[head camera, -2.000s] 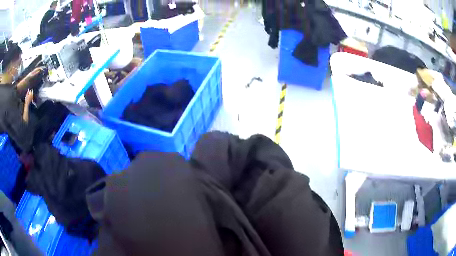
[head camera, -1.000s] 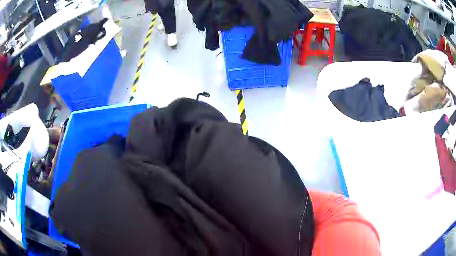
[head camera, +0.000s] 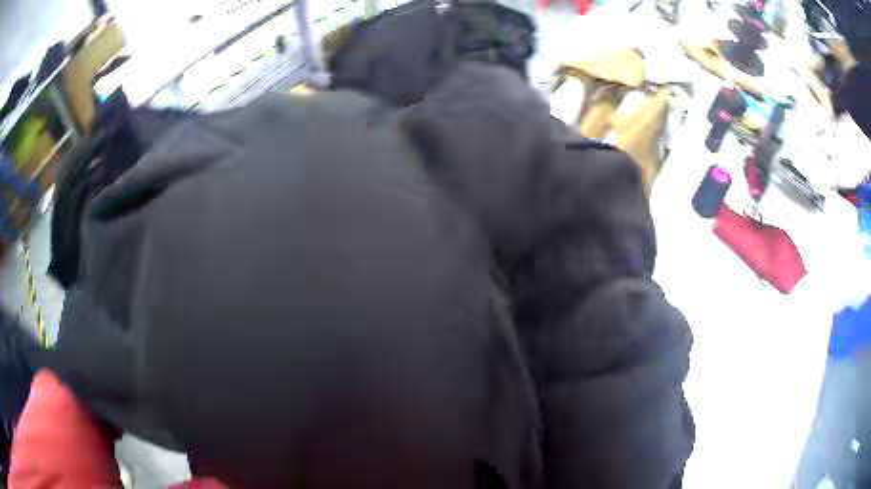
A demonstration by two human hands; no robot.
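A large armful of black garments (head camera: 315, 277) fills the left and middle of the head view, close to the camera and blurred. Its right side reaches over a white table (head camera: 754, 382). A red-orange sleeve (head camera: 62, 439) shows at the lower left edge, beside the cloth. Neither of my hands can be seen. The cloth hides what lies behind and below it, so how it is held does not show.
On the white table at the right are a dark thread cone with a pink top (head camera: 711, 191), a dark red cloth piece (head camera: 762, 250) and tan pieces (head camera: 621, 100). Yellow-black floor tape (head camera: 33, 291) shows at the far left. Blue material (head camera: 852, 329) is at the right edge.
The view has swung right, from the blue crates and aisle to the white table. The black armful now hides more of the view and overlaps the table. The red-orange sleeve shows at lower left.
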